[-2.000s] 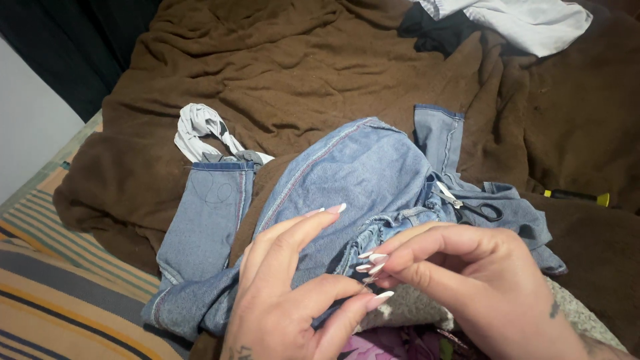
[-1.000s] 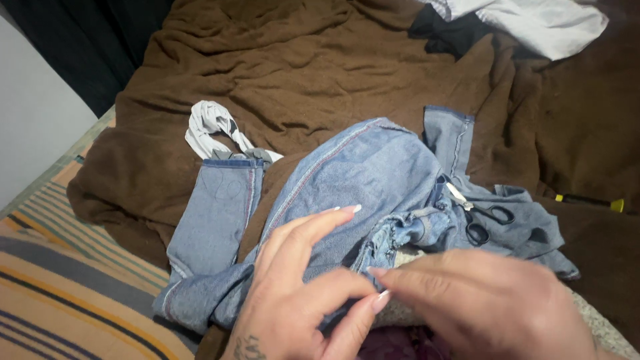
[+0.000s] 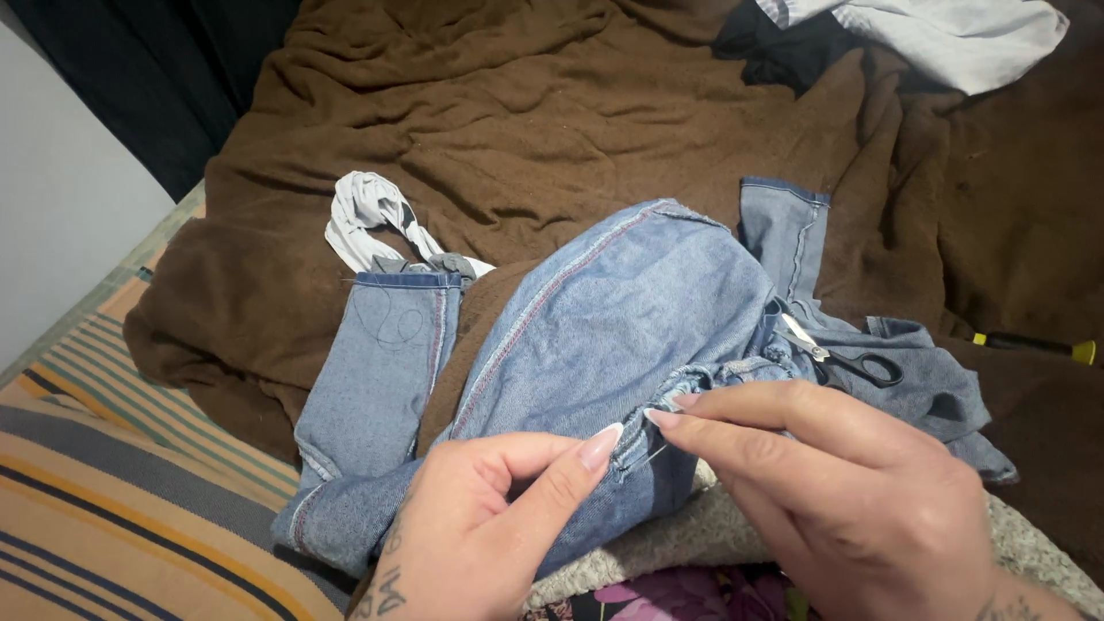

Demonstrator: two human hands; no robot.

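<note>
A pair of blue denim jeans (image 3: 638,302), showing its seams, lies bunched across the middle. Near its gathered, frayed edge, my left hand (image 3: 500,509) has thumb and forefinger pressed together; whether something thin is between them cannot be told. Just to the right, my right hand (image 3: 845,474) pinches a thin, light sewing needle or thread (image 3: 657,452) at the fingertips, in front of the denim. Black-handled scissors (image 3: 849,362) rest on the denim beyond my right hand. A loose dark thread (image 3: 401,323) curls over the left trouser leg.
A brown blanket (image 3: 517,121) spreads beneath the jeans. Twisted white cloth (image 3: 371,211) lies beyond the left leg. A yellow-and-black object (image 3: 1035,345) is at the right, white and black garments (image 3: 957,34) at the top right. Striped fabric (image 3: 129,517) covers the lower left.
My left hand has gone from spread fingers to a closed pinch, lower down. My right hand's fingertips have moved apart from the left hand's.
</note>
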